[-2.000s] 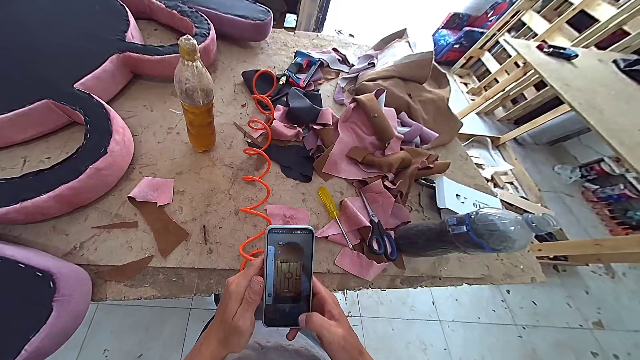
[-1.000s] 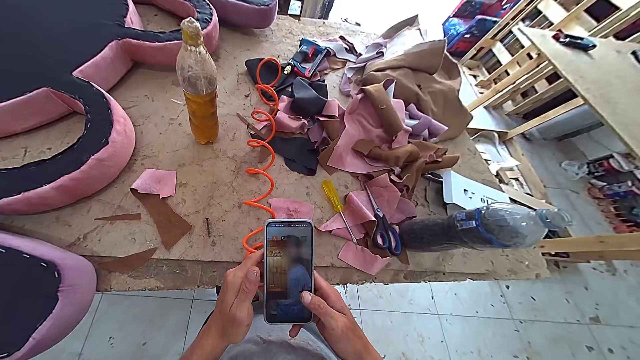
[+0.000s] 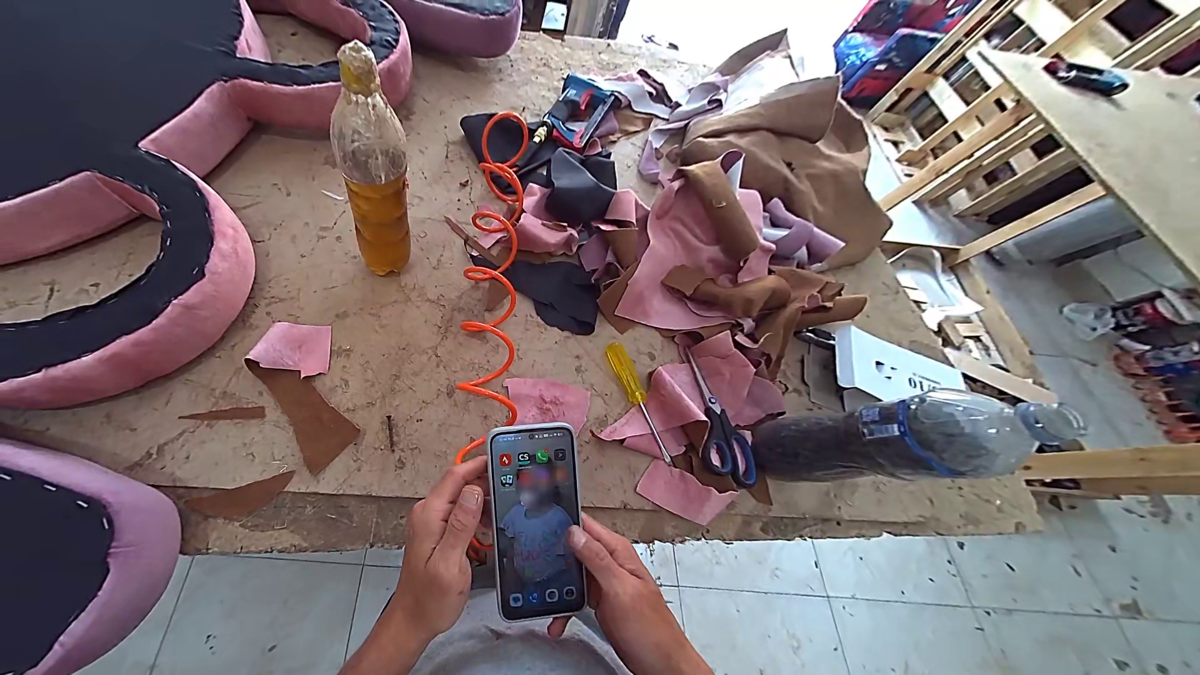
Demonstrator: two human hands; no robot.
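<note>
A smartphone [image 3: 537, 525] with a lit screen of app icons is held upright between both hands, over the table's near edge. My left hand [image 3: 439, 553] grips its left side, with the thumb along the edge. On the right side, my right hand [image 3: 609, 572] holds it, the thumb at the screen's right edge. An orange coiled air hose [image 3: 487, 328] runs up the table from behind the phone. A yellow-handled screwdriver [image 3: 626, 373] and scissors with dark blue handles [image 3: 727, 445] lie on pink fabric scraps [image 3: 686, 502] to the right.
Pink-edged upholstered pieces [image 3: 211, 272] fill the left. A plastic bottle of amber liquid [image 3: 377, 202] stands on the worktable [image 3: 394, 356]. Behind lie heaped fabric scraps [image 3: 694, 253] and a pneumatic stapler [image 3: 579, 111]. A clear bottle with dark contents [image 3: 900, 436] lies at the right edge, near wooden frames [image 3: 984, 178].
The phone screen has changed from a picture with wooden slats to a home screen with icons. Both hands still hold the phone.
</note>
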